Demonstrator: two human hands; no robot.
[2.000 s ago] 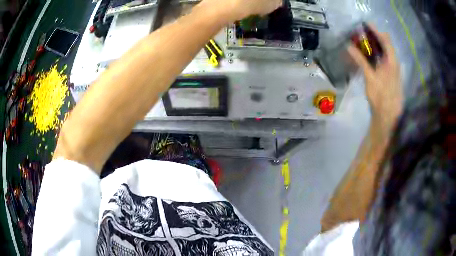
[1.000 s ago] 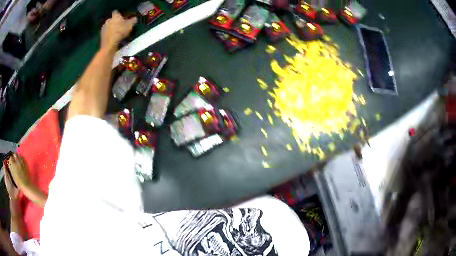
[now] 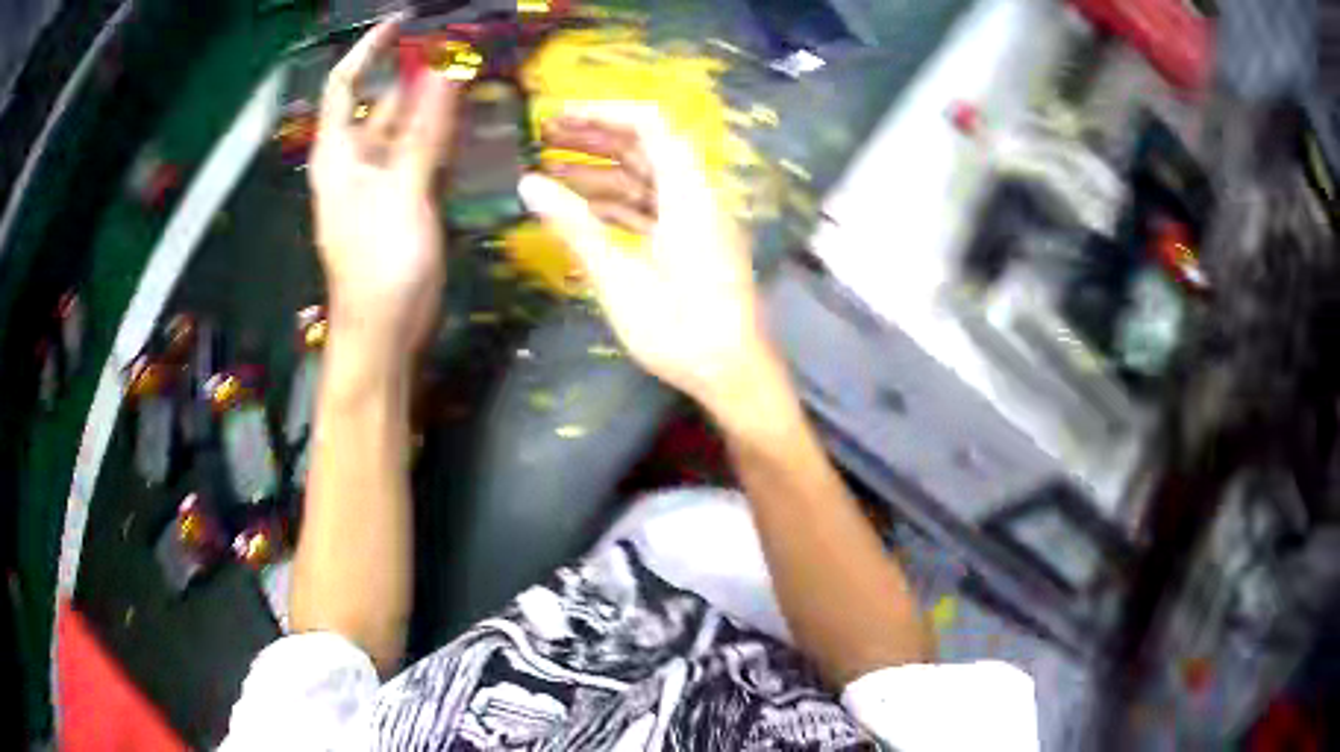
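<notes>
A palm-sized device unit [image 3: 485, 144], with a red end and gold disc, is blurred between my hands. It looks larger than the units on the bench. My left hand [image 3: 376, 199] is at its left side, the thumb against it near the red end. My right hand [image 3: 669, 250] is just right of the unit, over the yellow heap, fingers curled and thumb pointing at the unit. I cannot tell whether it holds a small piece. The loose heap of small yellow pieces [image 3: 647, 81] lies behind and under my right hand.
More device units [image 3: 247, 441] lie on the dark green bench at left, beside the conveyor's white edge rail [image 3: 155, 294]. A red tray [image 3: 106, 691] is at bottom left. The white machine [image 3: 911, 176] stands at right, with a unit [image 3: 1154, 316] on it. A dark slab lies at the top.
The view has swung back to the right from the bench. My left hand has come from the conveyor to near the yellow heap with a unit. My right hand has come into view.
</notes>
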